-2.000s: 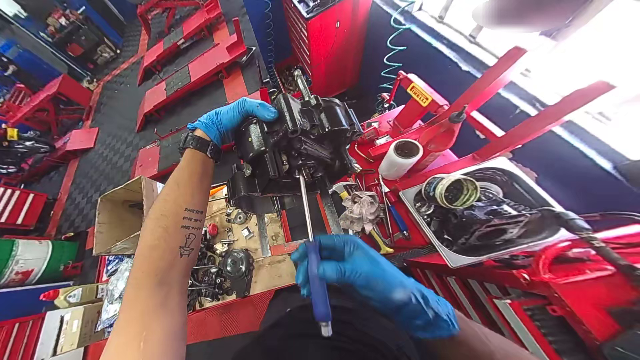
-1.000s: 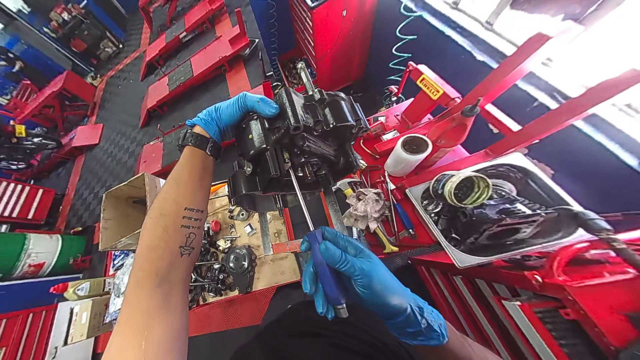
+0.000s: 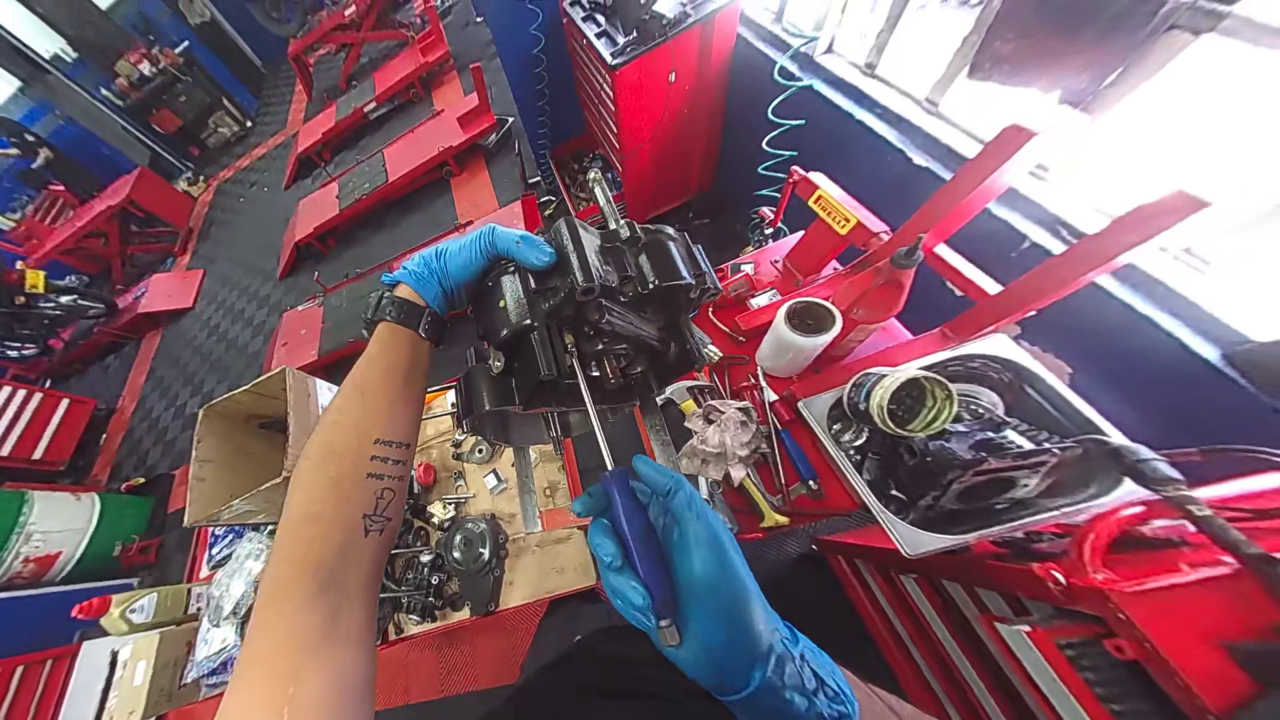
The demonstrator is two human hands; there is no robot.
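Observation:
A black metal engine crankcase is in the middle of the head view, above the work surface. My left hand, in a blue glove, grips its upper left part, thumb over the top. In my right hand, also gloved in blue, lies the blue handle of a long-shafted screwdriver. The shaft slants up and left, and its tip meets the lower front of the crankcase near a recess; the exact contact point is too small to tell. The fingers are wrapped loosely round the handle, whose metal end cap shows at the bottom.
Below the crankcase, engine parts and a round cover lie on cardboard. At right are a paper roll, a crumpled rag, a hammer, hand tools and a metal tray of black parts. An open cardboard box stands at left.
My right hand has turned the screwdriver handle more upright since a second ago, with the tip still at the crankcase. My left hand keeps its hold on the crankcase.

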